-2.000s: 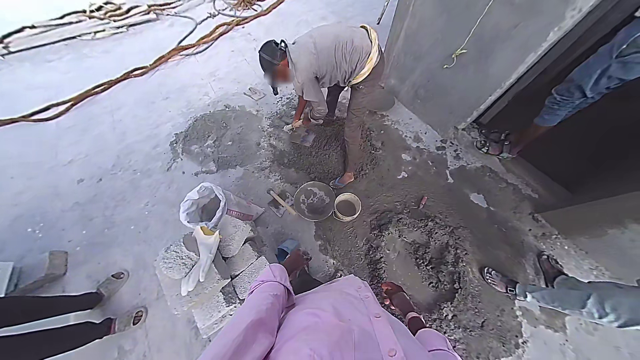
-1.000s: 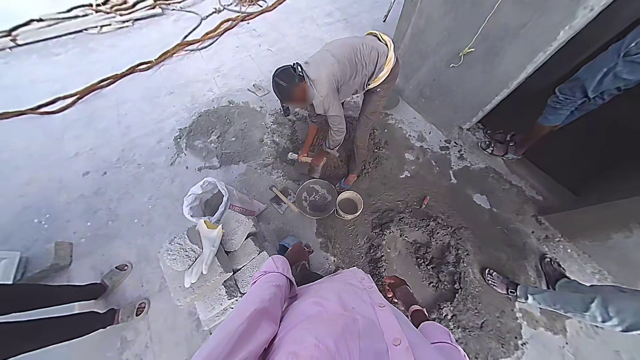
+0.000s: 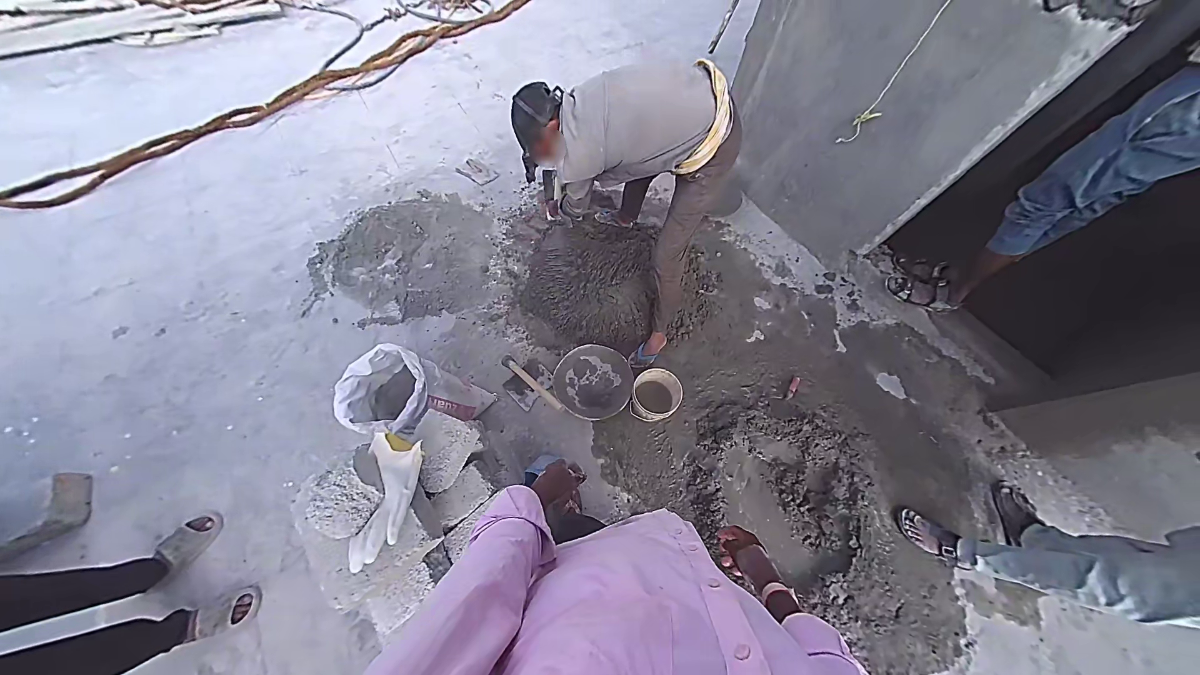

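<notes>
My left hand (image 3: 557, 480) hangs low beside my pink shirt, just right of the stacked blocks; whether it holds anything cannot be told. On the other side, my right hand (image 3: 741, 546) is held over the edge of a rough wet mortar patch (image 3: 797, 487), its fingers partly curled; its grip is unclear. Ahead of me lie a round metal pan (image 3: 592, 382) with grey residue, a pale bucket (image 3: 656, 394) of greyish liquid, and a wooden-handled tool (image 3: 532, 382). An open white sack (image 3: 380, 389) holds grey powder. White gloves (image 3: 392, 497) lie on the blocks (image 3: 450, 450).
A co-worker (image 3: 637, 122) bends over a mound of wet mortar (image 3: 591, 281). Other people's feet stand at lower left (image 3: 216, 600), lower right (image 3: 937, 539) and in the doorway (image 3: 928, 281). Thick twisted cable (image 3: 281, 98) crosses the floor at upper left. A grey wall (image 3: 844, 112) rises at right.
The co-worker's hands and tool have moved from the near part of the mortar mound to its far left edge. My right hand has shifted slightly.
</notes>
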